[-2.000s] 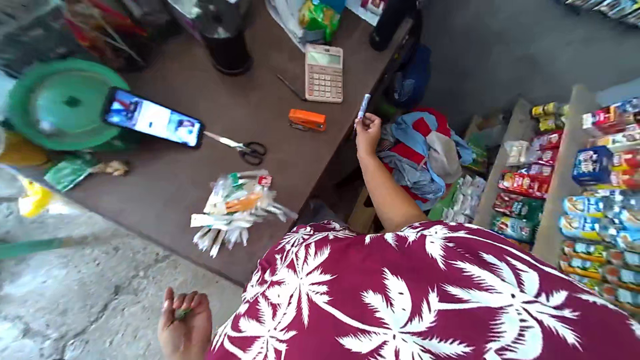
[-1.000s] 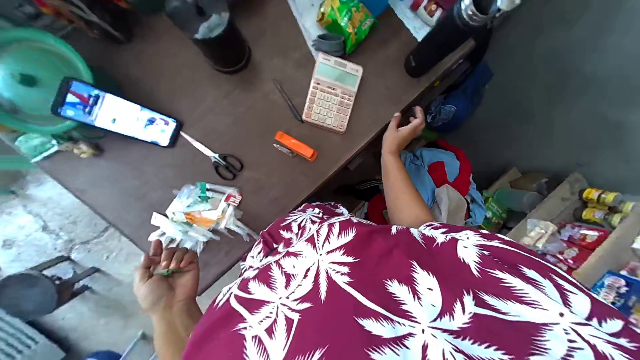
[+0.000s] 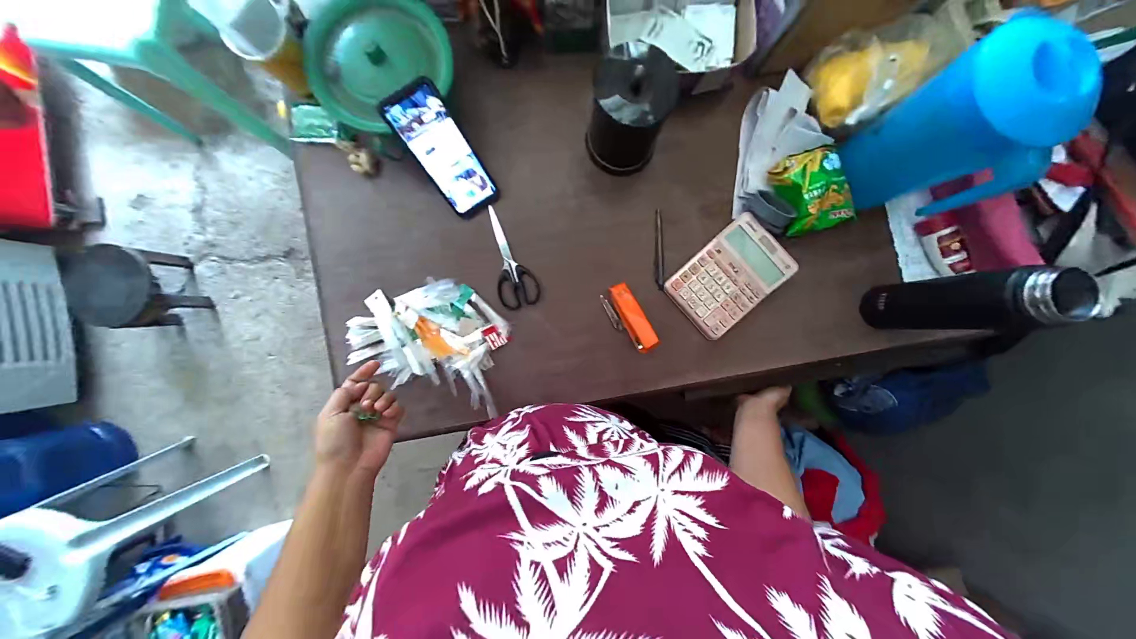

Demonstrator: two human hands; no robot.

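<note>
My left hand (image 3: 362, 419) is palm up at the table's near left corner, its fingers curled round a small green item, too small to name. Just beyond it lies a pile of plastic wrappers and paper strips (image 3: 430, 333). My right hand (image 3: 765, 399) is at the table's front edge, below the calculator; its fingers are partly hidden under the edge. Scissors with black handles (image 3: 516, 282) lie between the pile and an orange stapler (image 3: 633, 318). A pen (image 3: 658, 248) lies beside the pink calculator (image 3: 732, 275). A lit smartphone (image 3: 441, 146) leans on a green round lid (image 3: 377, 58).
A black cylindrical container (image 3: 630, 111) stands at the back. On the right are a green snack packet (image 3: 812, 191), a big blue jug (image 3: 958, 115) and a black flask (image 3: 967, 299) lying near the front edge. A stool (image 3: 108, 284) stands on the floor at left.
Two seconds ago my right hand held a small whitish stick-like item; one second ago it was open without it. It has since moved down to the table's front edge. The view has swung markedly.
</note>
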